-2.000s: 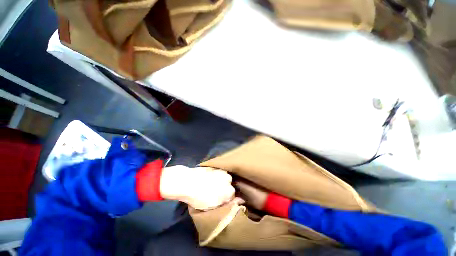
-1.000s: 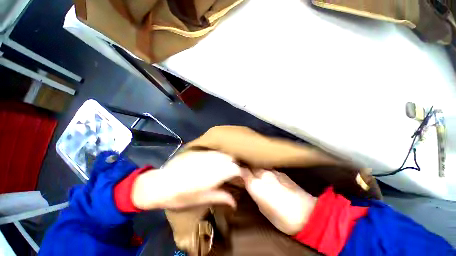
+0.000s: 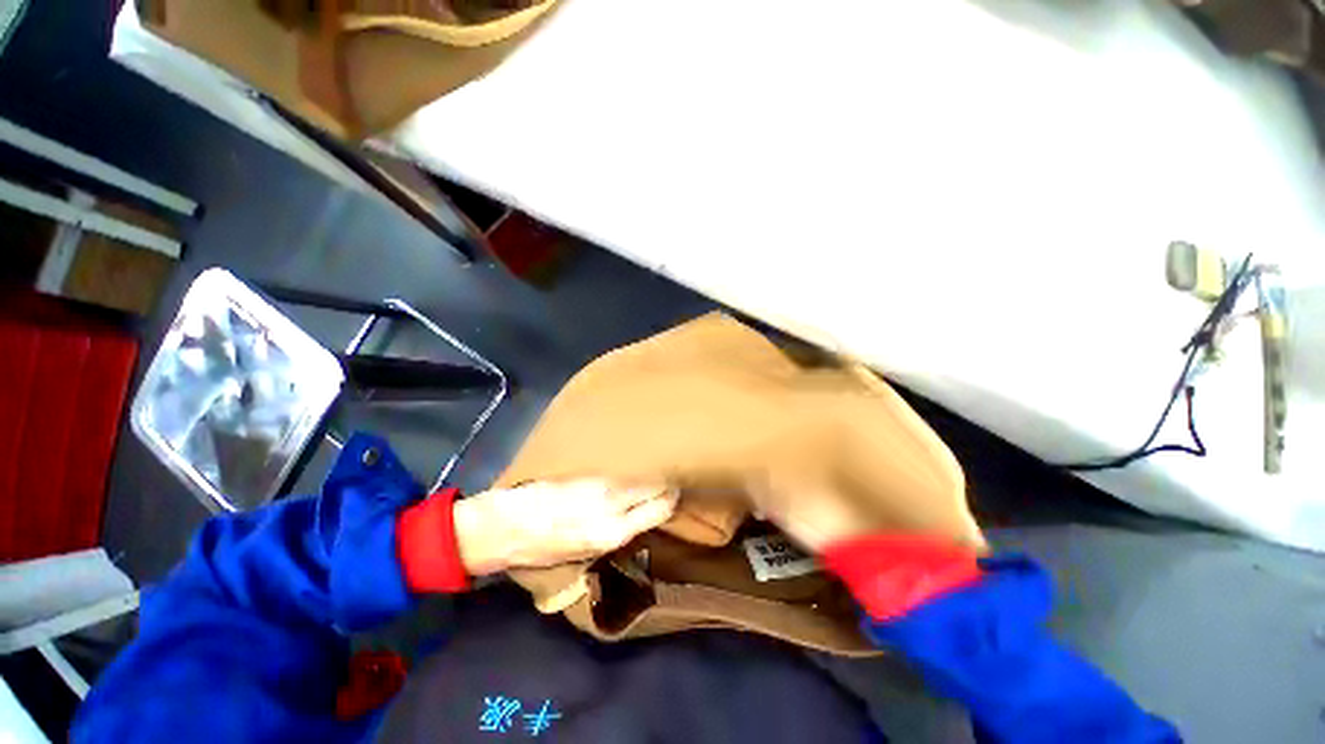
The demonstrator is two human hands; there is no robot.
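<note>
A tan bag body [image 3: 727, 385] lies on my lap against the table edge, its mouth facing me. Its darker brown inside shows, with a small white label [image 3: 782, 557] with black letters. My left hand [image 3: 560, 523] is at the left side of the mouth, its fingers closed on a fold of the tan fabric. My right hand [image 3: 799, 509] is blurred at the right of the mouth, next to the label; its fingers are partly hidden by fabric and blur, so its grip cannot be told.
The white-covered table [image 3: 872, 189] holds a small grey-yellow block [image 3: 1194, 268], thread snips [image 3: 1228, 313] on a black cord and a slim pale tool [image 3: 1274, 385]. Another brown bag [image 3: 407, 66] lies at its far left. A metal stool [image 3: 233, 385] and red crate [image 3: 58, 436] stand left.
The bag has been turned and opened, so its tan panel stands up and the white label shows. My hands have moved apart; a second ago they were together over the mouth.
</note>
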